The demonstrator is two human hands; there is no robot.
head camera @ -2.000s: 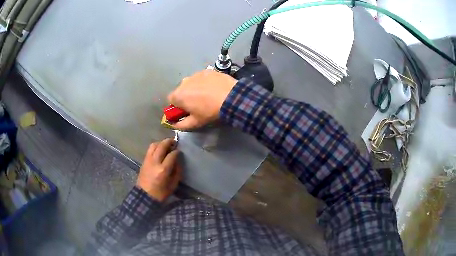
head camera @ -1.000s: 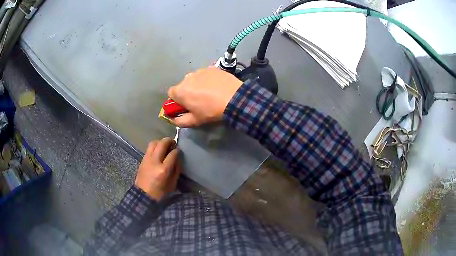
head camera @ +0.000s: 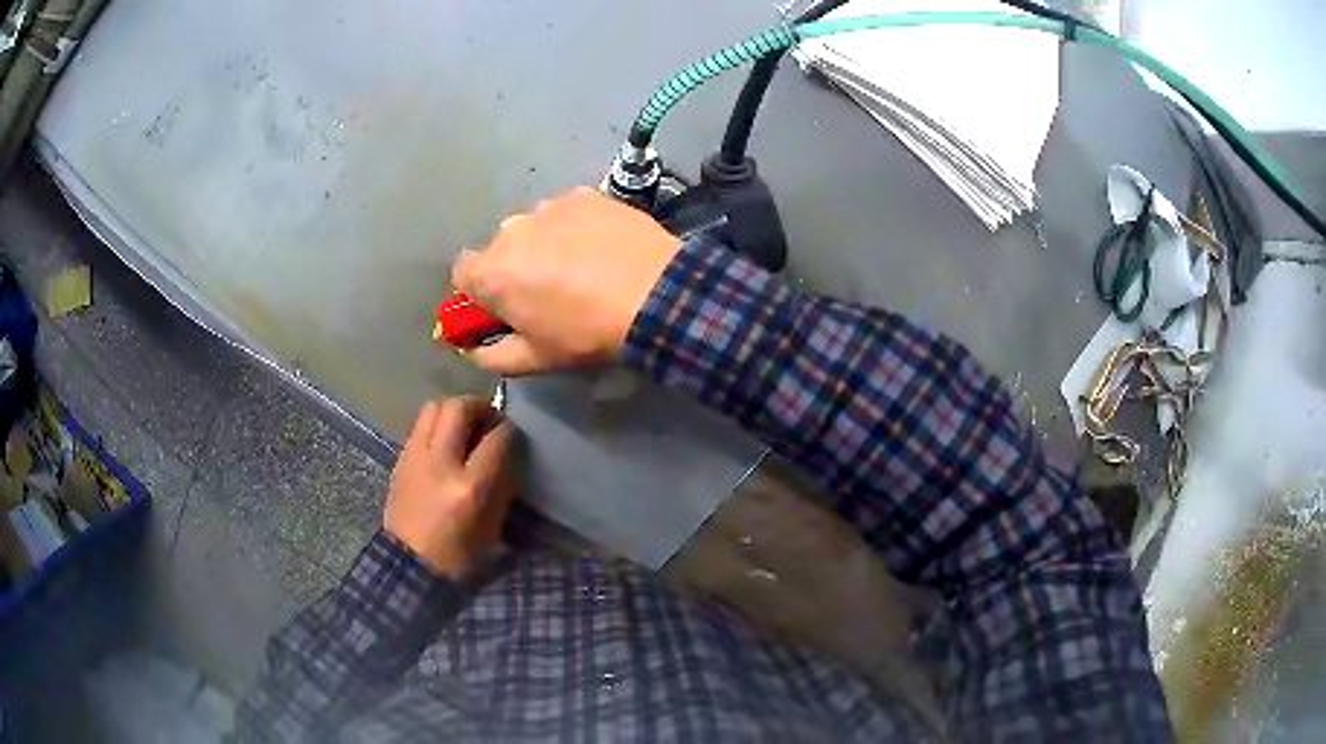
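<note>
My right hand [head camera: 560,284] is closed on the red handle of the steam iron [head camera: 468,320], near the middle; the hand and sleeve hide most of the iron. Its dark rear body shows behind the wrist. The flat grey pressing template [head camera: 633,462] lies on the table below my right hand and forearm. My left hand [head camera: 451,480] is at the template's left edge, fingers pinched together beside a small strip of white cloth [head camera: 499,395] that shows between the hands. What lies under the left fingertips is hidden.
A stack of white cut pieces [head camera: 960,102] lies at the far right-middle. The green steam hose [head camera: 713,80] and black cord arch over it. Dark scissors [head camera: 1127,269] and tangled cords [head camera: 1127,393] lie at right. A blue crate [head camera: 73,509] stands on the floor at left.
My right hand and the iron have shifted slightly left relative to the template. My left hand stays at the template's left edge. The whole view has shifted a little.
</note>
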